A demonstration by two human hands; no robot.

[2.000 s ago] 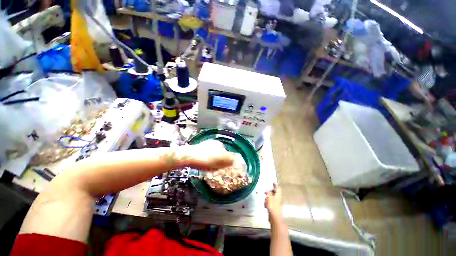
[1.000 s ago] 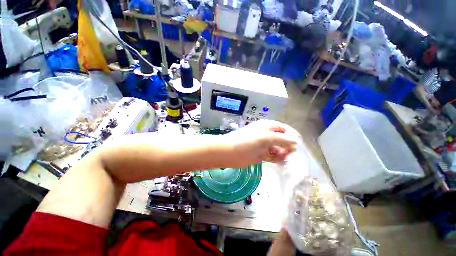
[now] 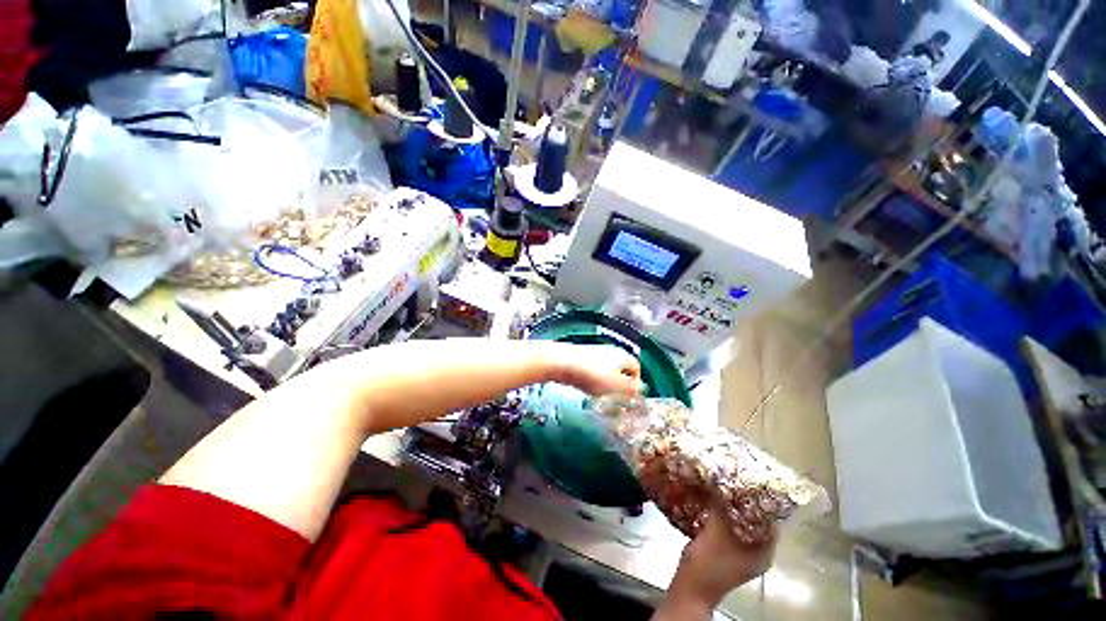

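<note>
The clear plastic bag of brownish buttons point(image 3: 718, 467) lies tilted over the right rim of the round green bowl feeder point(image 3: 582, 451), its narrow end toward the bowl. My left hand point(image 3: 594, 368) is shut on the bag's narrow end above the bowl. My right hand point(image 3: 728, 560) holds the full end from below. The visible part of the bowl's inside shows green. The dark metal button feeding mechanism point(image 3: 467, 451) stands left of the bowl, partly under my left forearm.
The white control box point(image 3: 691, 249) with a lit screen stands behind the bowl. The white-grey sewing machine head point(image 3: 376, 273) is at left, beside a large plastic bag point(image 3: 243, 182) with buttons. Thread cones point(image 3: 552, 160) stand behind. A white bin point(image 3: 940, 449) stands on the floor at right.
The bag was upright at the right, beyond the bowl; it now tilts over the bowl's right rim. My left hand has moved back over the bowl. The view has turned left.
</note>
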